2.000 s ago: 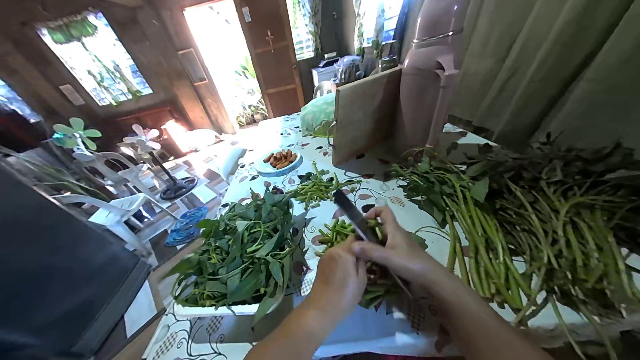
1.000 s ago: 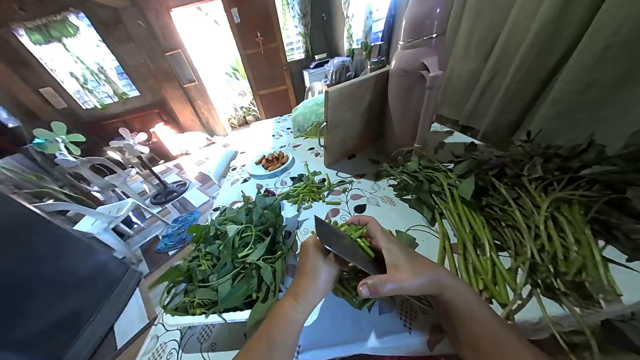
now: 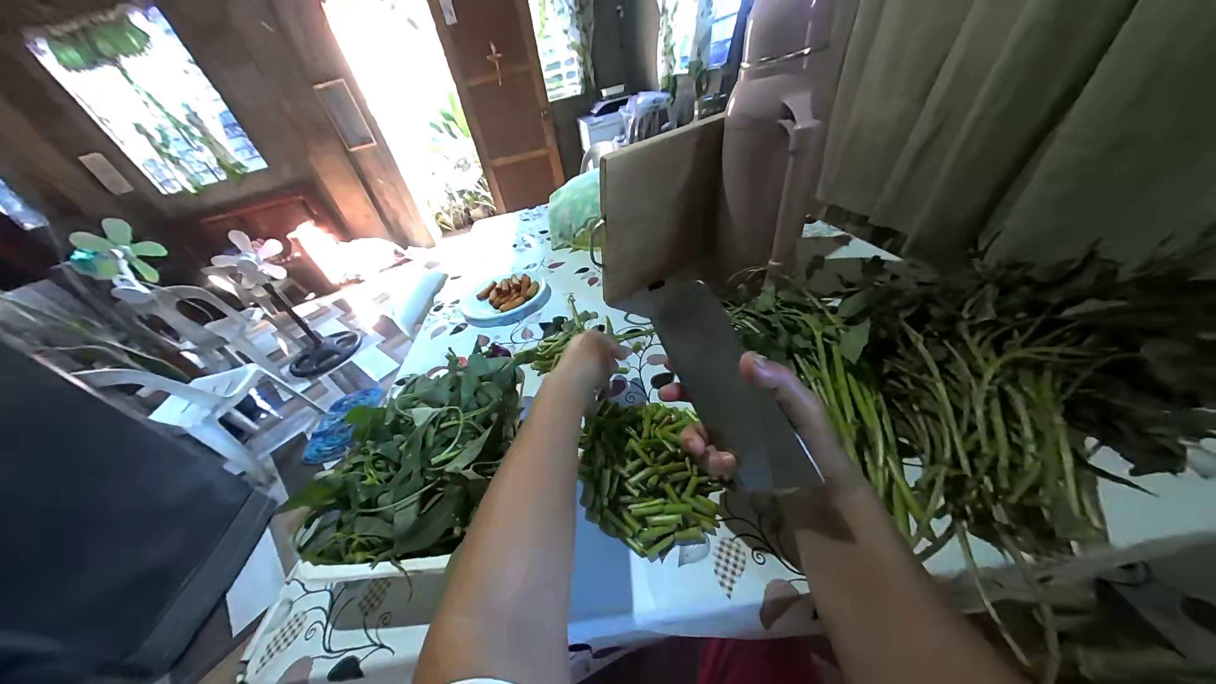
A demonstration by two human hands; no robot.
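Observation:
My right hand (image 3: 760, 408) is closed around a broad-bladed knife (image 3: 708, 356), its blade pointing up and away from me. My left hand (image 3: 591, 361) reaches forward to a small heap of green stems (image 3: 551, 350) beyond the cut pieces; whether its fingers hold any stems is hidden. Between my forearms lies a pile of short cut green stem pieces (image 3: 651, 475). Left of my left arm, leafy greens (image 3: 408, 465) fill a white tray (image 3: 380, 568). On the right are long green stalks with leaves (image 3: 988, 418).
A plate (image 3: 494, 312) of brown food pieces stands farther back on the patterned tablecloth (image 3: 328, 617). A wooden board (image 3: 660, 209) stands upright before a mannequin (image 3: 769, 142), with a green plastic bag (image 3: 575, 209) beside it. Fans and a white plastic chair (image 3: 214, 408) are at left.
My left hand has moved forward from beside the knife to the small stem heap. The knife in my right hand has turned, its blade now pointing upward. The cut pieces show more fully.

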